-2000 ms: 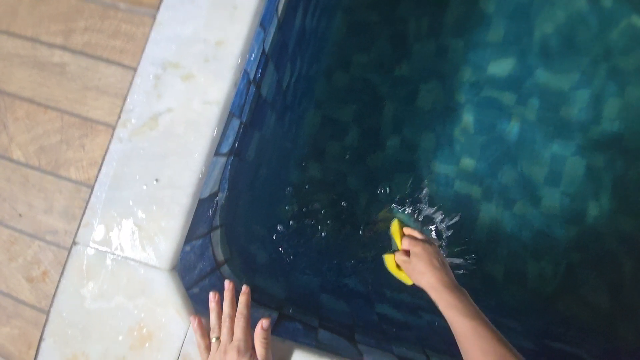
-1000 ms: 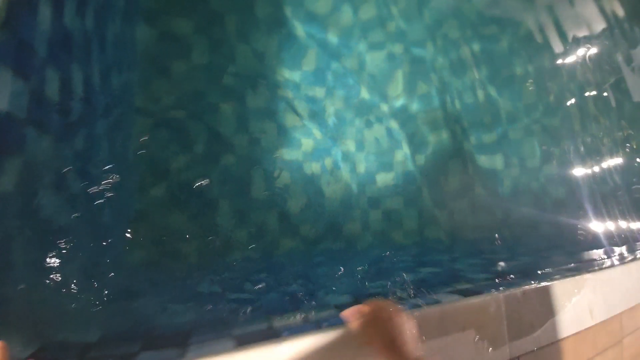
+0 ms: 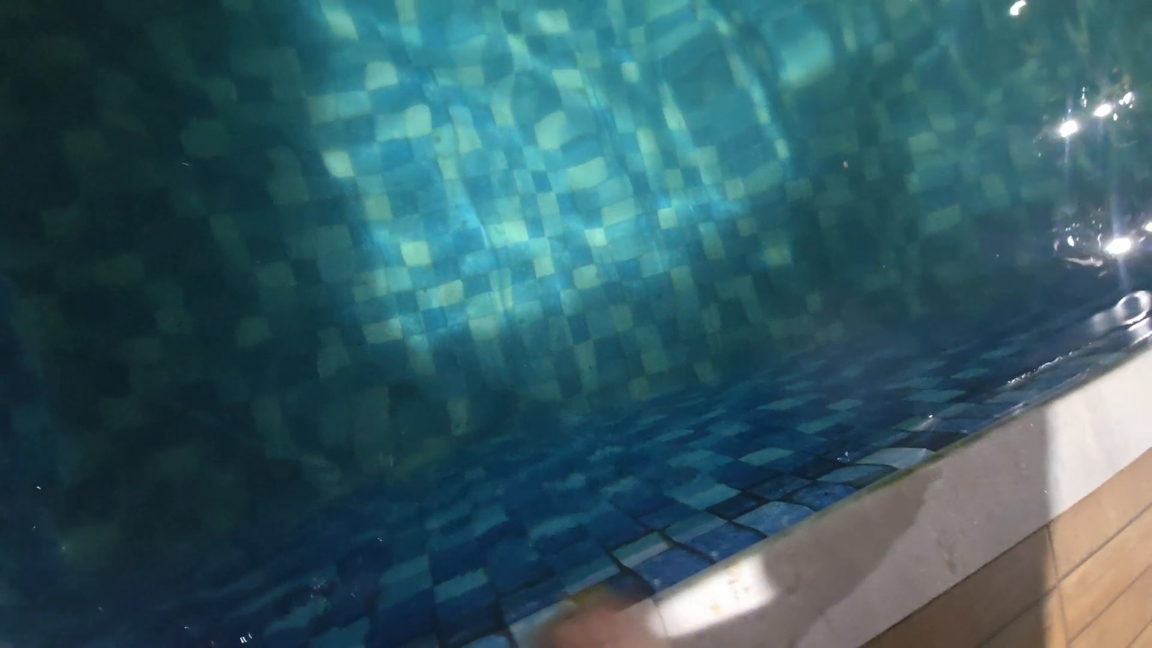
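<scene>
Only a small, blurred part of my right hand [image 3: 601, 625] shows at the bottom edge, against the blue mosaic tiles [image 3: 693, 531] of the pool wall and beside the pale stone coping [image 3: 909, 513]. A yellowish smear lies along the top of the hand; what it is cannot be made out. The fingers are too blurred and cut off by the frame to show their pose. My left hand is out of view.
Rippling pool water [image 3: 540, 225] fills most of the view, over a green and blue mosaic floor. Bright glints lie on the water at the right. Wood-look decking [image 3: 1008, 589] borders the coping at the lower right.
Two seconds ago my right hand held a yellow and green sponge-like thing in the water, and my left hand was at the coping; that hand has left view. The view has swung along the pool edge.
</scene>
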